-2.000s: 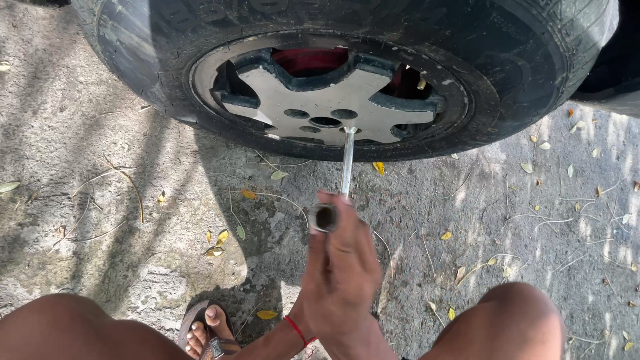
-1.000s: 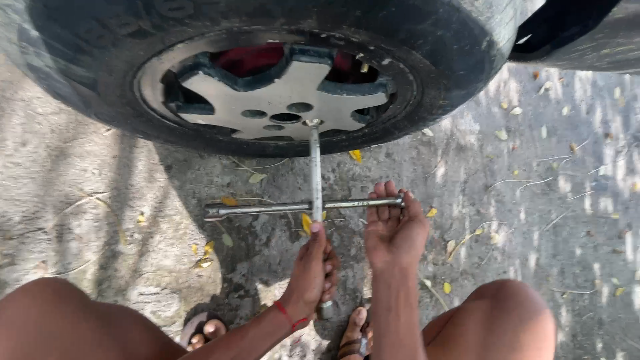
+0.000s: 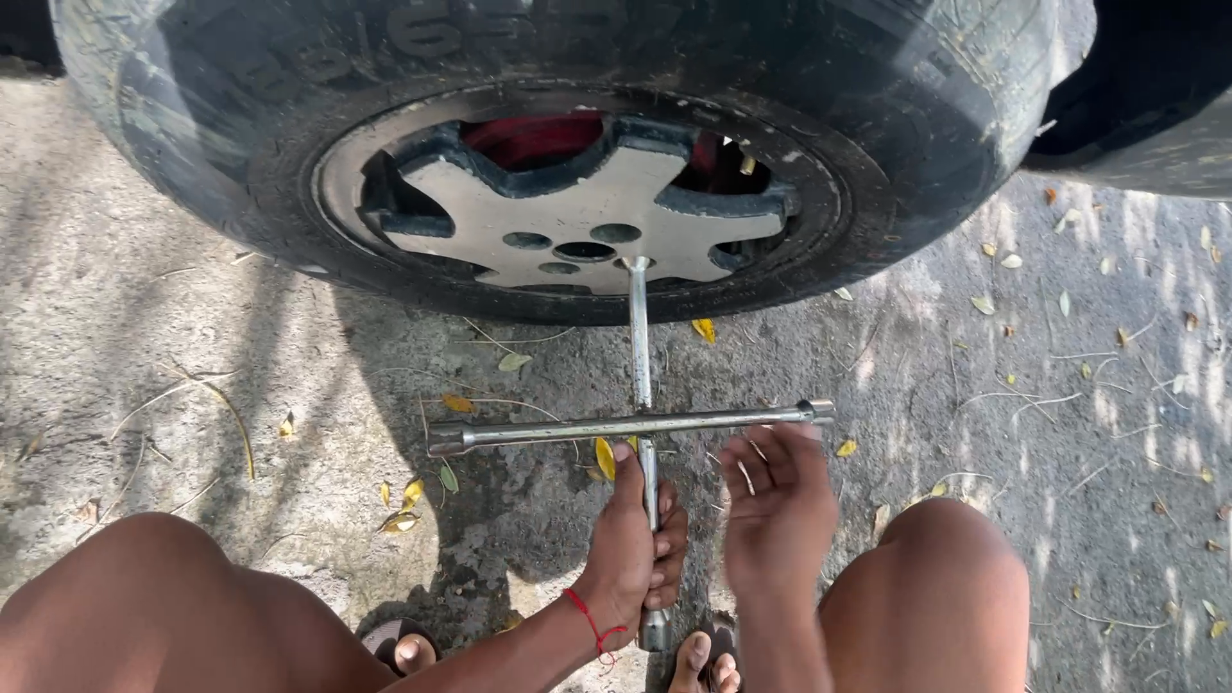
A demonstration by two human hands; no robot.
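Note:
A steel four-way lug wrench [image 3: 553,430] has its far socket in a lug hole of the alloy wheel [image 3: 568,207], right of the hub hole; whether it sits on a nut is hidden. My left hand [image 3: 640,539], with a red string at the wrist, is wrapped around the near arm of the wrench. Its crossbar lies roughly level, left to right. Just below the right end of the crossbar is my right hand [image 3: 782,510], fingers partly curled and slightly blurred; whether it touches the bar cannot be told.
The tire [image 3: 318,58] rests upright on rough concrete ground [image 3: 962,404] with scattered leaves and twigs. My bare knees [image 3: 144,577] are at both sides, and my sandalled feet [image 3: 693,659] are below the wrench. A dark car body part is at the upper right.
Two seconds ago my hands were close together at the wrench. One second ago they were apart, the left on the near arm and the right at the crossbar's right end. The view has shifted.

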